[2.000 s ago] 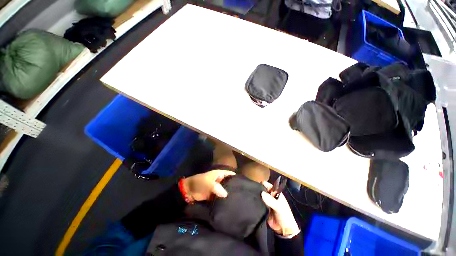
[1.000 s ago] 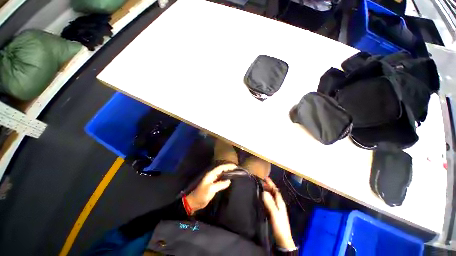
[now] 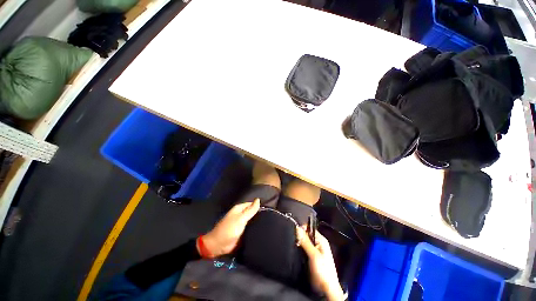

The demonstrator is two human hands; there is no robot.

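Note:
A black pouch (image 3: 269, 246) lies in my lap below the table edge, with a pale line along its upper rim. My left hand (image 3: 230, 228) pinches its upper left rim between thumb and fingers. My right hand (image 3: 316, 254) is at its right edge and holds a thin dark tool, likely snips (image 3: 311, 228), pointing up. Whether my right fingers also grip the pouch is hard to tell. A single pouch (image 3: 312, 80) lies on the white table (image 3: 223, 76). A heap of black pouches (image 3: 441, 109) lies at the table's right.
A blue bin (image 3: 132, 147) with black pieces stands under the table at left. Another open blue bin (image 3: 452, 276) stands at lower right, and one (image 3: 449, 36) beyond the table. Green bundles (image 3: 41, 76) sit on the left shelf. Cables hang under the table.
The pouch in my lap now shows a pale rim line on top. My left hand has shifted slightly left and down. The dark tool, hidden one second ago, shows again in my right hand.

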